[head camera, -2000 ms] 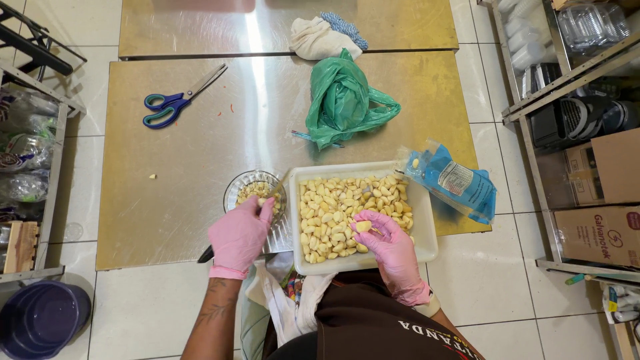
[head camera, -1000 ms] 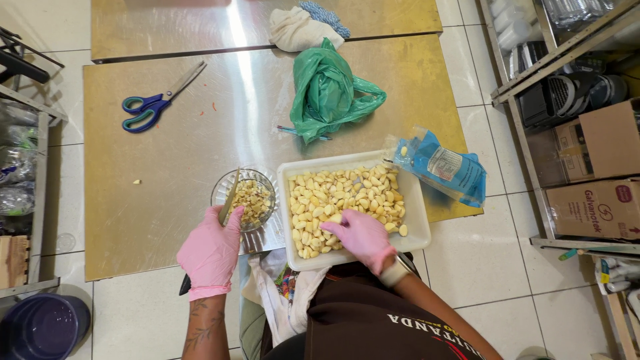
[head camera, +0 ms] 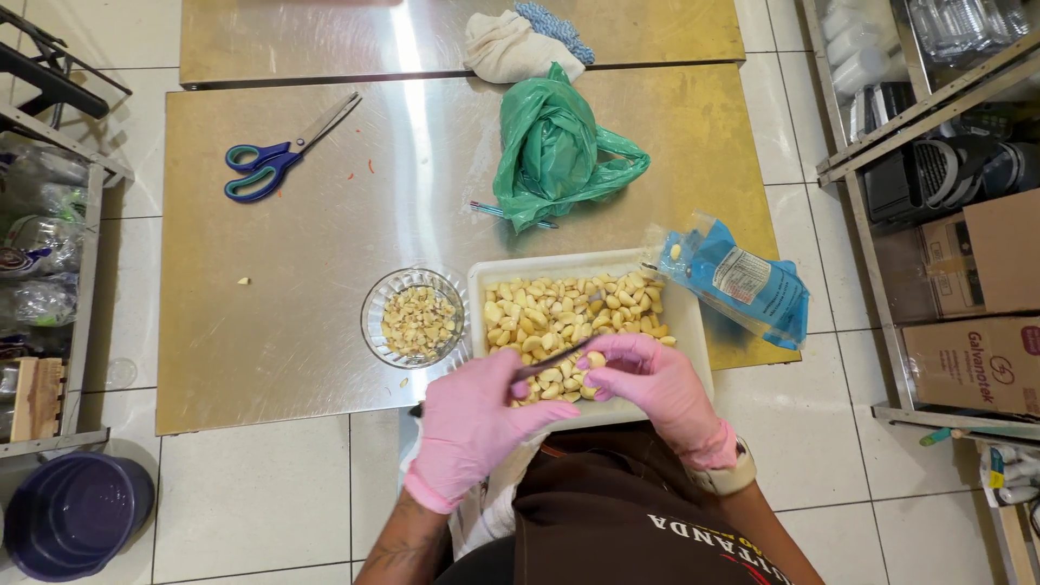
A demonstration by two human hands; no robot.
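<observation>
My left hand [head camera: 479, 418], in a pink glove, holds a knife [head camera: 554, 357] whose dark blade points right, over the tray. In my right hand [head camera: 654, 390], gloved alike, a peeled garlic clove [head camera: 595, 360] is pinched between the fingers close to the blade's tip. Beneath both hands lies a white plastic tray [head camera: 697, 345] full of peeled garlic cloves [head camera: 540, 317]. Left of the tray stands a clear ribbed bowl [head camera: 372, 296] with small cut garlic pieces [head camera: 416, 321]. A blue plastic bag [head camera: 743, 280] with a printed label leans over the tray's upper right corner.
On the metal table [head camera: 325, 244] lie scissors [head camera: 284, 158], a green plastic bag [head camera: 552, 146], a pen [head camera: 512, 214] and a garlic bit [head camera: 244, 281]. Behind are cloths [head camera: 516, 47]. Shelving with boxes [head camera: 979, 357] stands right; a purple bucket [head camera: 77, 516] is on the floor, left.
My left hand has moved with the knife from the bowl to over the tray. My right hand, among the cloves one second ago, is now raised with a clove beside the blade.
</observation>
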